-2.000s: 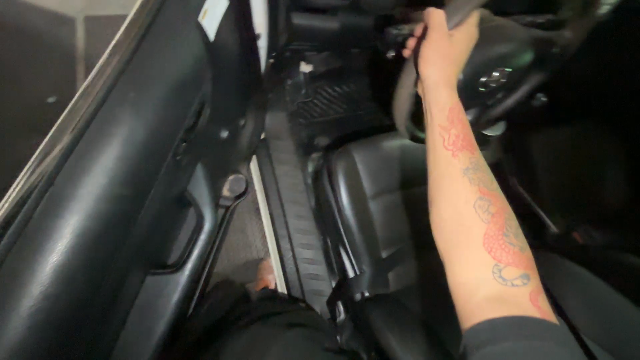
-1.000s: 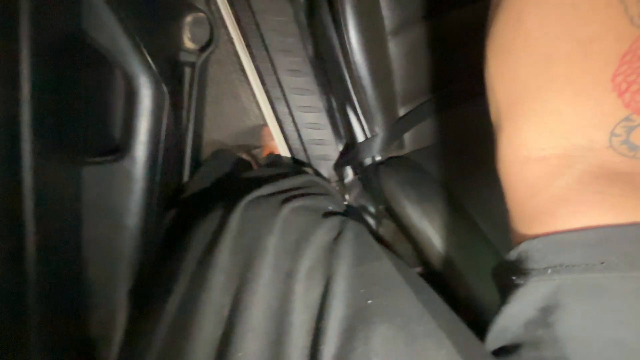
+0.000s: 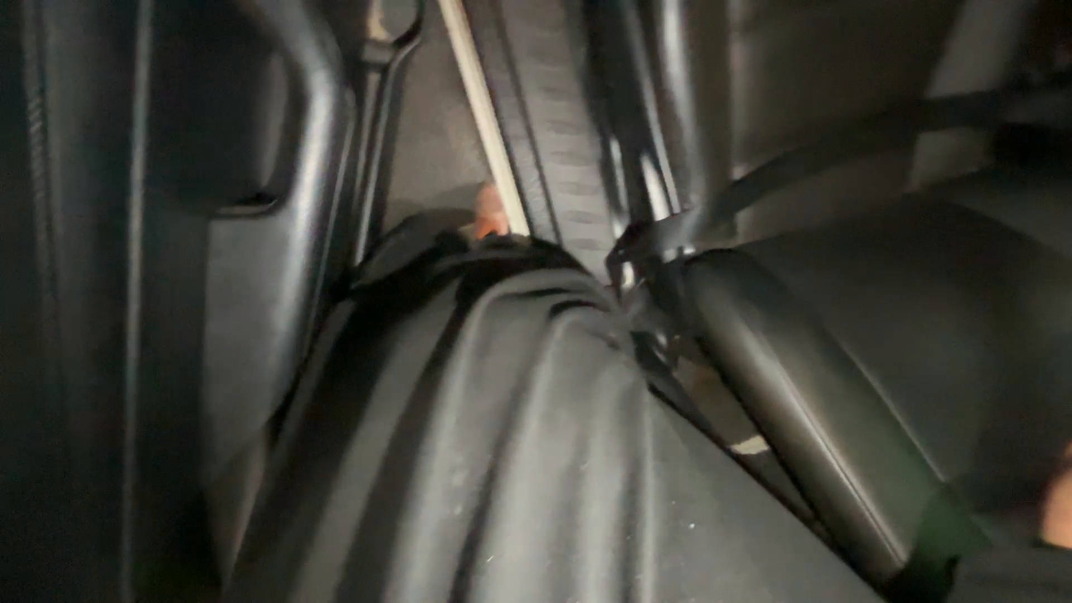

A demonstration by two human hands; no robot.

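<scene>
Neither of my hands shows now. A sliver of bare skin of my arm (image 3: 1057, 502) shows at the right edge, above a dark sleeve (image 3: 1013, 574). My dark clothing (image 3: 536, 435) fills the lower middle, with folds running down it. Beyond its top edge a bit of my bare foot (image 3: 491, 209) shows beside the pale edge strip of the car's door sill (image 3: 481, 100). To the right lies the black car seat (image 3: 804, 402), with a dark seat belt strap (image 3: 787, 176) running across near its backrest. The picture is blurred.
The open car door's inner panel (image 3: 75, 293), with its pull handle (image 3: 322, 109), stands close on the left. The ribbed sill plate (image 3: 565, 109) runs between the door gap and the seat. Grey ground (image 3: 431, 126) shows in the gap.
Two seconds ago a hand of mine was on the steering wheel; now it is out of view, and only a bit of the arm remains at right. The view has swung down toward my clothing.
</scene>
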